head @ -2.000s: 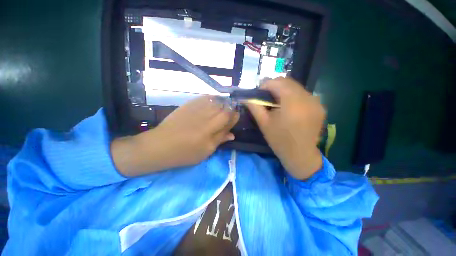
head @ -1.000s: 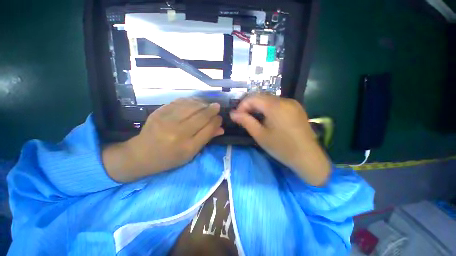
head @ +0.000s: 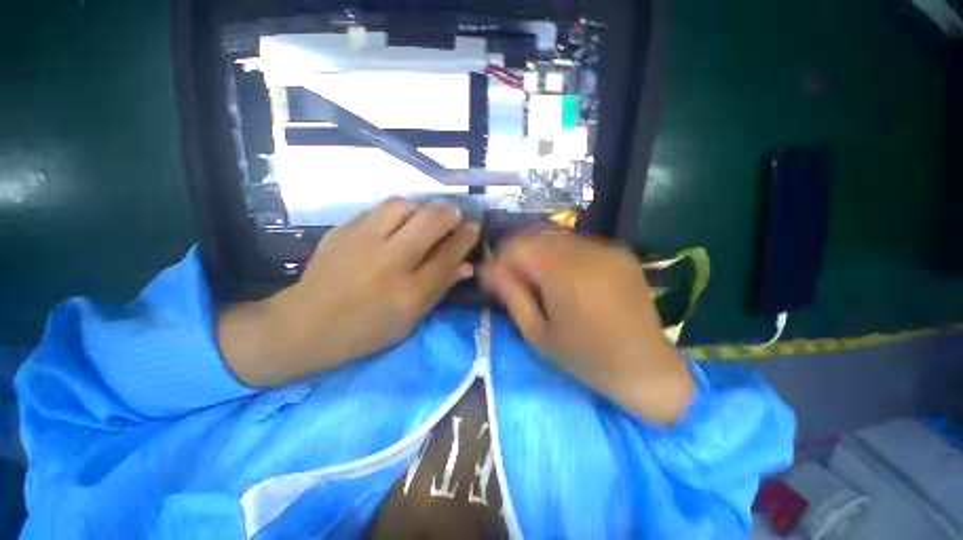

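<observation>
An open tablet (head: 507,127) with a bright silver-white inside lies in a black frame-like tray (head: 201,137). A grey flex cable (head: 396,146) runs diagonally over the battery (head: 422,100). My left hand (head: 364,285) rests palm down at the tablet's near edge, its fingertips bent there. My right hand (head: 586,306) is blurred beside it, thumb and fingers close together by the same edge. Whether either hand pinches a small piece is hidden. A yellow strip (head: 699,276) curls out beside my right wrist. A small amber patch (head: 564,218) shows above my right knuckles.
A dark smartphone (head: 792,232) with a white cable (head: 779,329) lies on the dark green bench (head: 718,137) to the right. Yellow marking (head: 845,346) runs along the bench's near edge. Pale boxes (head: 898,475) and a red item (head: 779,504) are at the lower right.
The tablet and tray shifted left in the view after the first frame. The dark piece seen in my right hand then no longer shows. My right hand has moved slightly nearer my body; an amber patch is now visible.
</observation>
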